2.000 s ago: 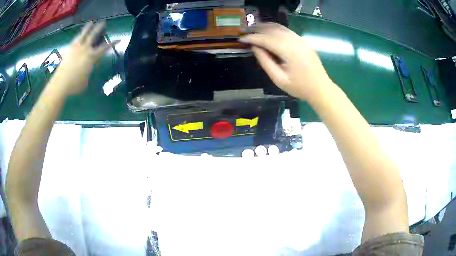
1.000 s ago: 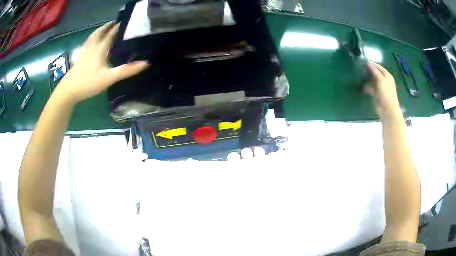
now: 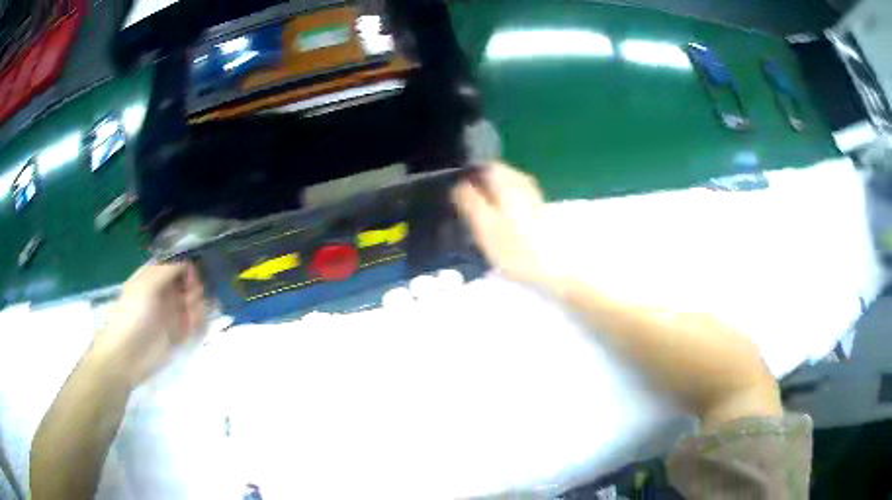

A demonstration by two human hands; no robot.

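Observation:
The press fixture [image 3: 323,73], orange-brown with a blue area and a pale green window, sits uncovered inside the glossy black guard [image 3: 235,161]. A dark-rimmed frame seems to lie on it, but blur hides the detail. Below is the front panel with yellow arrows and a red emergency stop button [image 3: 334,261]. My left hand [image 3: 161,312] is at the panel's left end, fingers curled and blurred. My right hand [image 3: 501,220] is at its right end, fingers bent against the dark side. What the fingertips touch is hidden; no frame shows in either hand.
Phone frames [image 3: 719,86] lie spaced on the green belt [image 3: 577,127] at both sides of the press. A red tray [image 3: 39,59] is at the upper left. White round pieces [image 3: 425,287] sit under the panel, above the white bench covering [image 3: 391,400].
My left hand has come down from beside the guard, and my right hand in from the right belt, its blurred dark object gone from sight. The fixture shows again. The view has shifted and tilted.

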